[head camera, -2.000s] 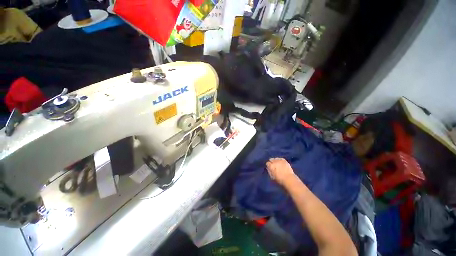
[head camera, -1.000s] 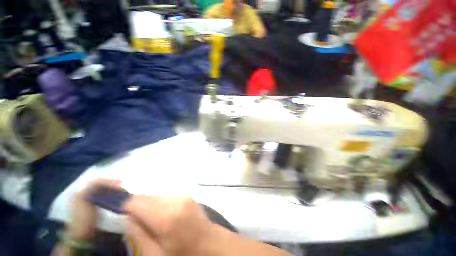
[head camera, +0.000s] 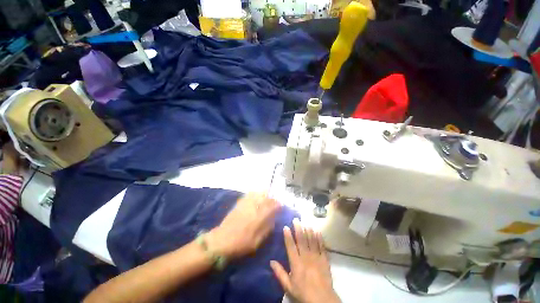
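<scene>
A navy garment piece (head camera: 172, 219) lies on the white table, its right edge beside the lit needle area of the sewing machine (head camera: 379, 160). My left hand (head camera: 251, 222), with a band at the wrist, has its fingers curled on the cloth's edge just left of the needle. Whether it pinches the cloth is unclear. My right hand (head camera: 307, 263) lies flat, fingers spread, on the cloth's right edge and the table, below the needle. The presser foot is lost in glare.
A navy heap (head camera: 207, 118) covers the table's back. A beige machine (head camera: 59, 124) and purple cloth (head camera: 102, 76) are at left. A yellow-handled screwdriver (head camera: 343, 44) stands above the machine head. Red cloth (head camera: 385, 99) is behind the arm. Black snips (head camera: 419, 263) are at right.
The view has swung left from the right side of the machine. A navy piece now lies in front of the needle. Both hands have come to the cloth beside the needle.
</scene>
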